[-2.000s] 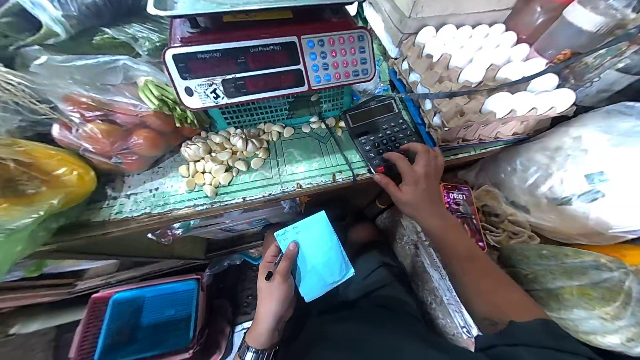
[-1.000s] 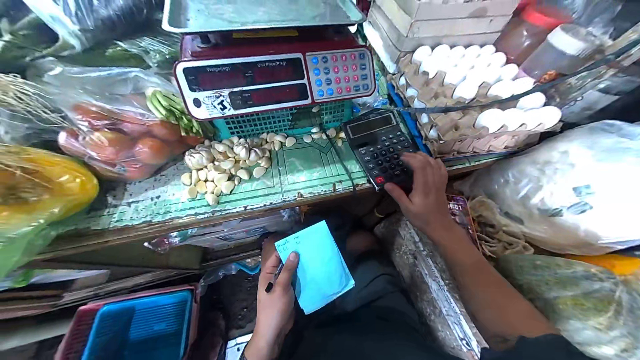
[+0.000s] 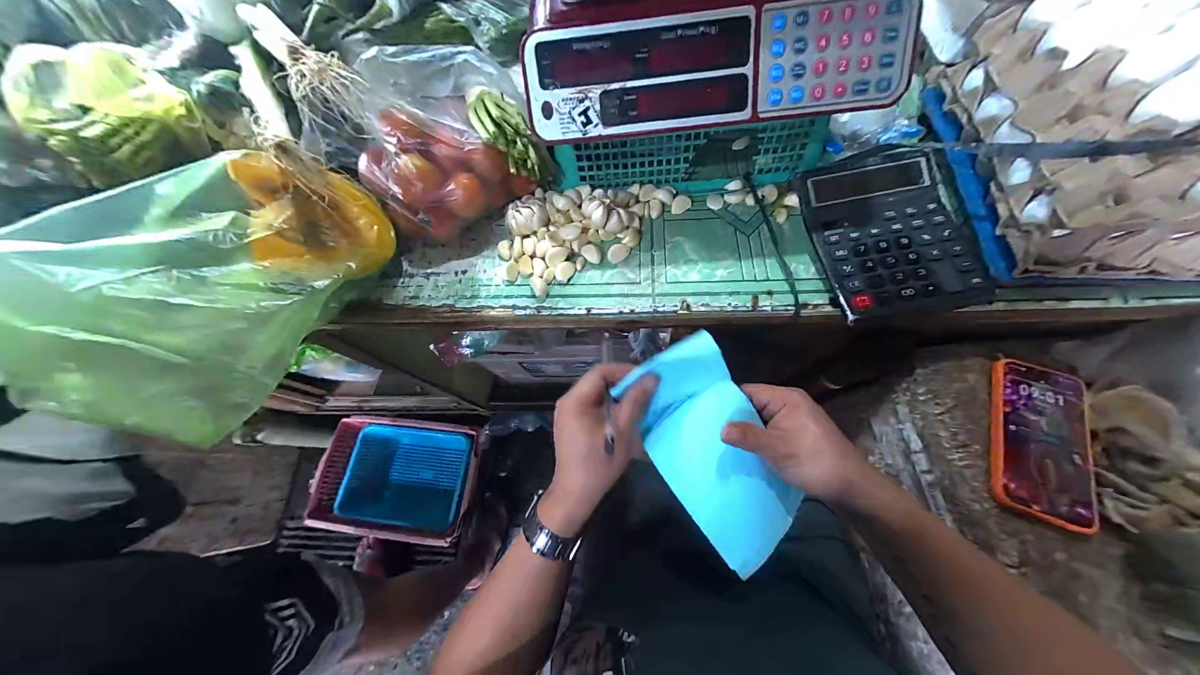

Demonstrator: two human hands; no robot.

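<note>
A light-blue sheet of paper, creased across its upper part, is held between both hands over my lap. My left hand grips its upper left edge and also has a pen among the fingers. The thumb and fingers of my right hand pinch the paper's right edge. A black desk calculator lies on the green counter, beyond my right hand. Left of it are garlic cloves and bulbs, in front of a red digital scale on a teal plastic basket.
Egg trays stand right of the calculator. Bagged tomatoes and a green plastic bag are at the left. A phone in an orange case lies at the right. Blue and pink baskets sit below; another person's leg is at lower left.
My right hand has left the calculator and taken hold of the blue paper. The paper, flatter before, is now bent at its top. The view has shifted.
</note>
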